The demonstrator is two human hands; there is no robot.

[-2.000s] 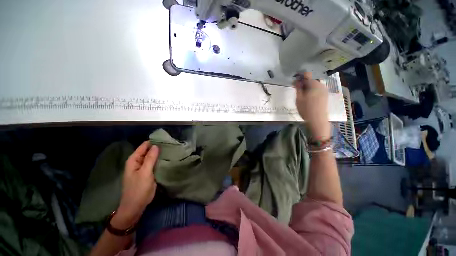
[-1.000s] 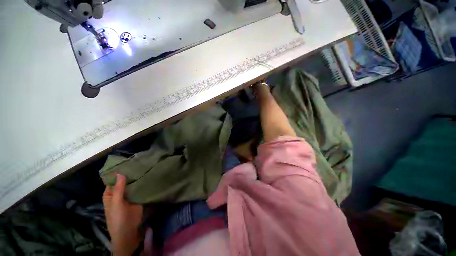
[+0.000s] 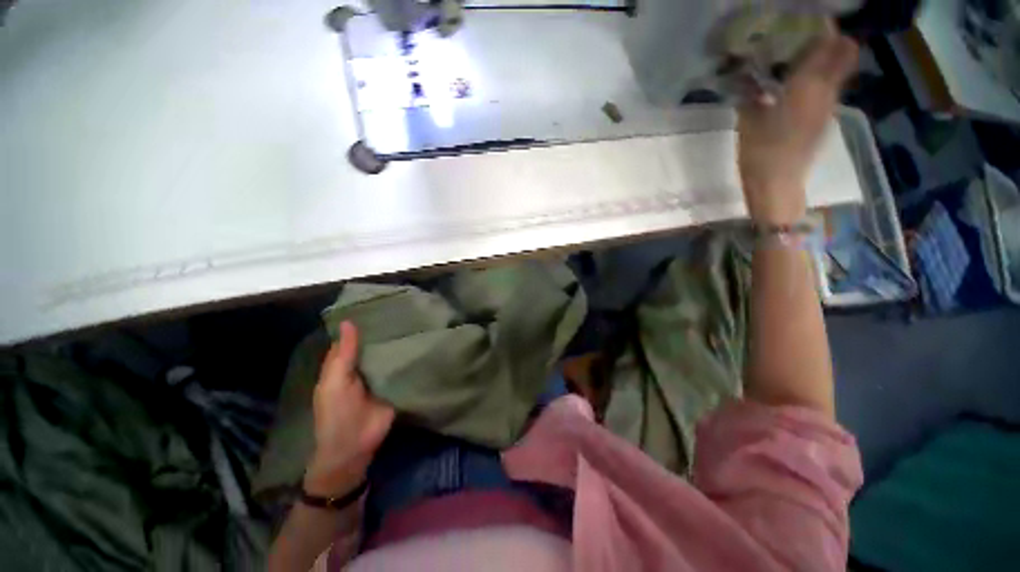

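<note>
Green cloth (image 3: pixel 447 346) lies over my lap below the table edge, with more hanging to the right. My left hand (image 3: pixel 349 408) grips its left edge, thumb on top. My right hand (image 3: pixel 792 106) is raised at the right end of the sewing machine (image 3: pixel 677 56), fingers at the lower part of the machine arm. It is blurred, and whether it holds anything cannot be told. The lit needle area (image 3: pixel 412 78) shows at the top, with no cloth under it.
The white table (image 3: pixel 224 201) has a printed ruler along its front edge. A small dark piece (image 3: pixel 612 112) lies on the machine bed. A white basket (image 3: pixel 884 212) with blue cloth stands at the right. Dark green cloth (image 3: pixel 90 458) is heaped at the left.
My right hand was on the table by the machine, went down below the table edge, and is now up at the machine's right end. My left hand keeps the cloth. The view has shifted.
</note>
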